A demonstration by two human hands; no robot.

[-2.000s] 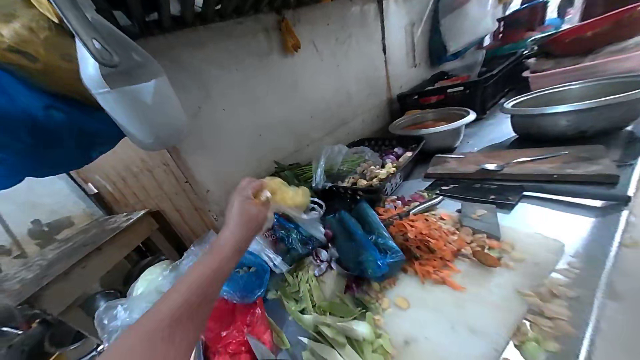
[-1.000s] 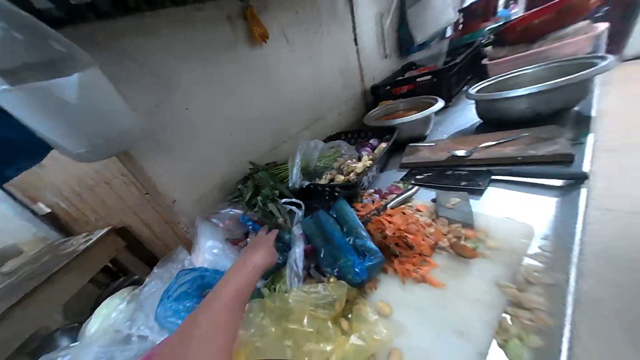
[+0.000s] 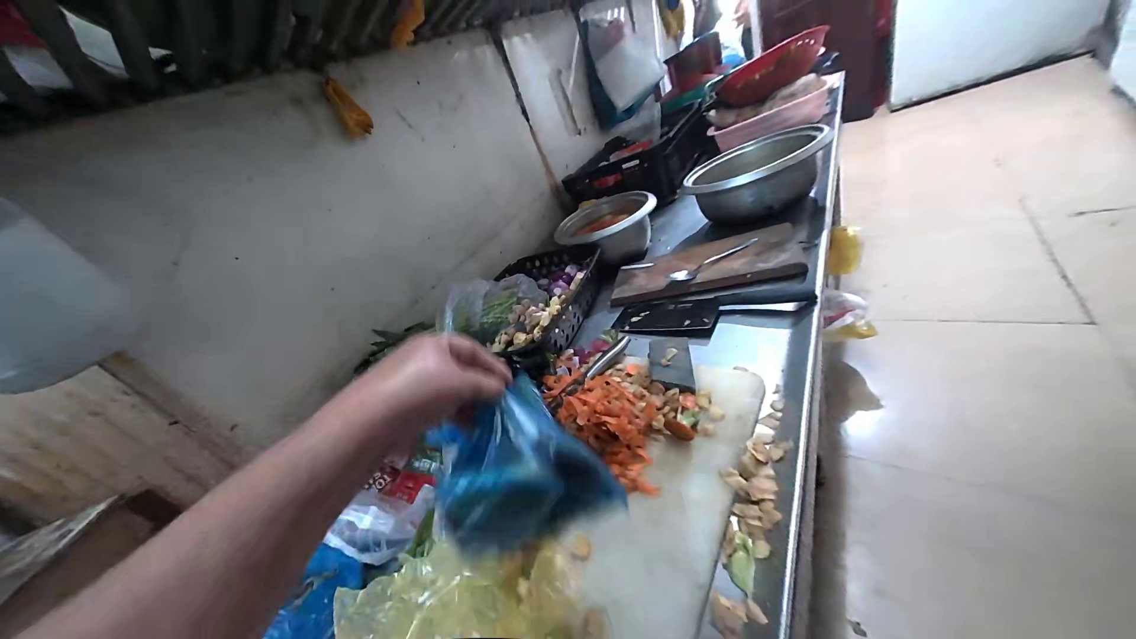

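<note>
My left hand reaches in from the lower left, its fingers closed on the gathered top of a blue plastic bag. The bag hangs blurred above a crumpled yellow plastic bag and the left part of a white cutting board. Just right of the blue bag lies a heap of orange carrot peelings, with a metal-handled tool and a wide dark blade beside it. My right hand is out of view.
Behind stand a black basket of garlic and onions, a metal bowl and a larger basin. A cleaver lies before a wooden board. Pale peelings line the steel table's right edge.
My left hand held the yellow bag two seconds ago; one second ago that bag lay at the board's left. Now the hand has lifted the blue bag from beside the peelings. The view has turned right.
</note>
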